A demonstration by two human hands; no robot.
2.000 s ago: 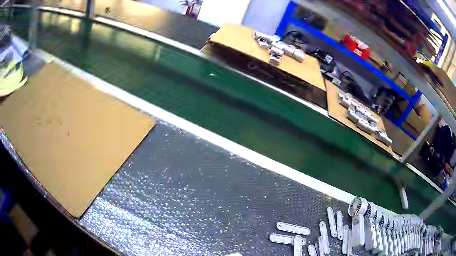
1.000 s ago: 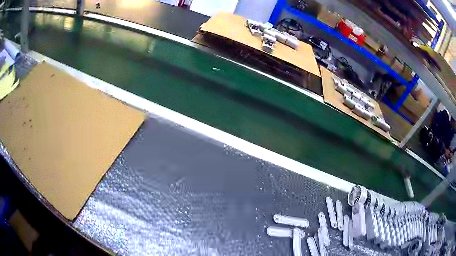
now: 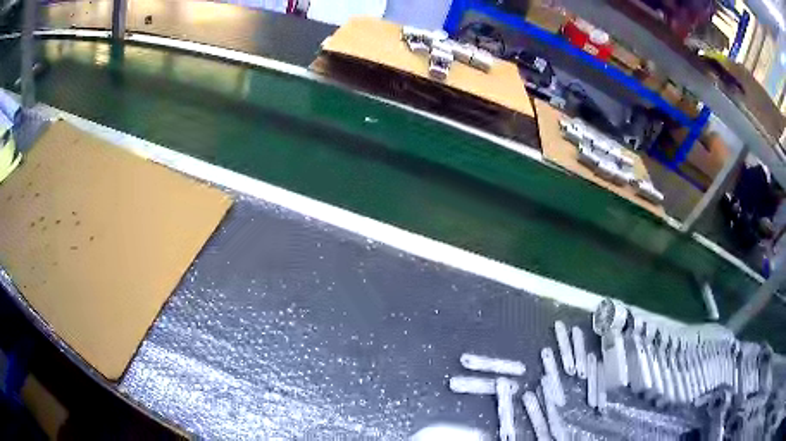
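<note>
No hand shows in the head view. Nearest in front, loose white handle covers [image 3: 492, 363] lie on the bubble wrap [image 3: 327, 301] at the lower right. Right of them stands a dense overlapping row of white handheld fans [image 3: 668, 362], with round heads toward the conveyor. A white rounded shape [image 3: 448, 432] is cut off by the bottom edge; I cannot tell what it is. A flat tan cardboard sheet [image 3: 112, 241] with tiny dark specks lies at the left.
A green conveyor belt [image 3: 345, 146] runs beyond the bench behind a pale rail, with a small white part [image 3: 709, 301] at its right. Across it, cardboard [image 3: 379, 52] holds white parts. Blue shelving [image 3: 638, 82] stands behind. A person in dark clothing [image 3: 751, 200] is at the far right.
The camera view has shifted, so the bench and belt items sit slightly further left and mostly higher. The white shape at the bottom edge shows larger than two seconds ago.
</note>
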